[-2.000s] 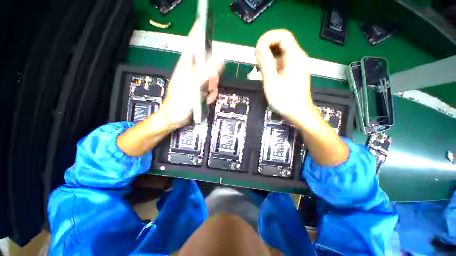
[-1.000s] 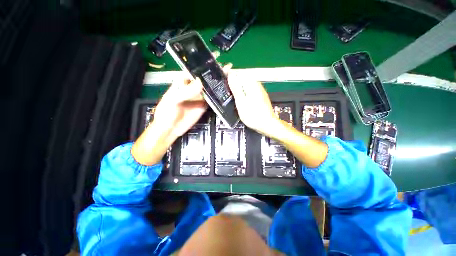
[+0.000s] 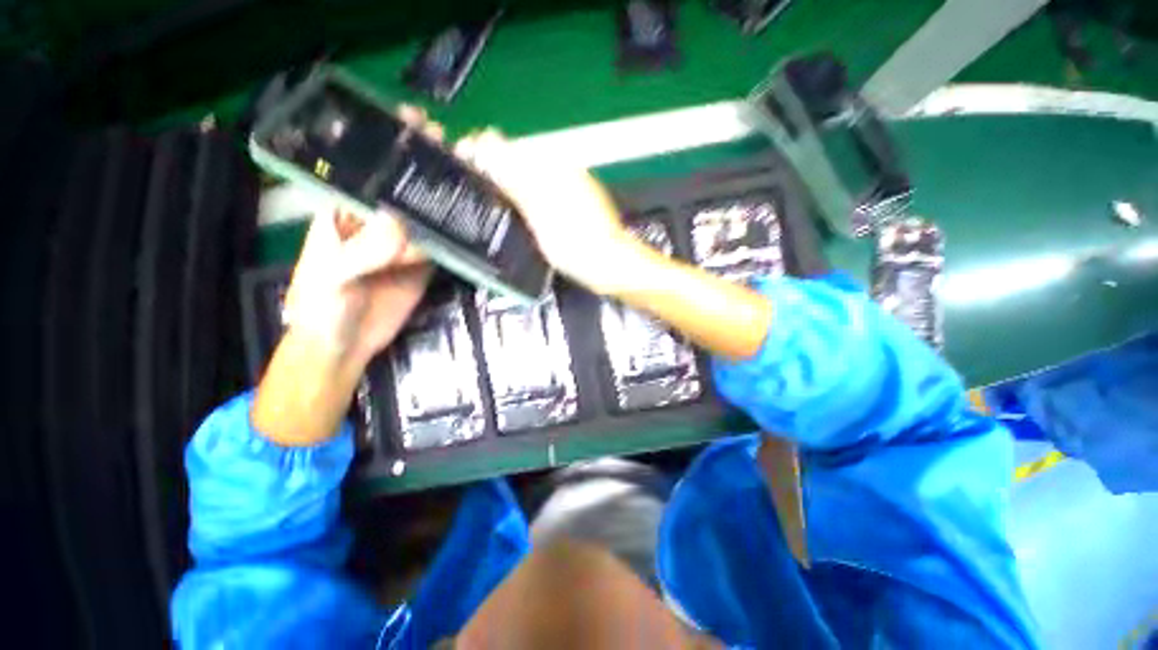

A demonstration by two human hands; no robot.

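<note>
A dark phone unit (image 3: pixel 400 184) with a pale edge is held tilted above the foam tray, its long side slanting down to the right. White printed text shows on its battery. My left hand (image 3: pixel 349 273) grips it from below, near its middle. My right hand (image 3: pixel 552 216) holds its upper long side, fingertips near the edge. The fingertips are blurred and partly hidden. The black foam tray (image 3: pixel 588 368) lies below, with open phone units (image 3: pixel 527 362) in its pockets. The hands cover some of the pockets.
Frames (image 3: pixel 832 140) are stacked right of the tray, against the white rail (image 3: pixel 673 128). A loose open unit (image 3: pixel 909 282) lies below them. More units (image 3: pixel 451 53) lie on the green conveyor (image 3: pixel 546 83). Ridged black foam trays (image 3: pixel 140 343) stand at left. A grey post (image 3: pixel 946 51) crosses upper right.
The unit went from upright and edge-on to showing its battery side, then tilted flatter and moved left with both hands. The right hand came onto it. The view has shifted and turned.
</note>
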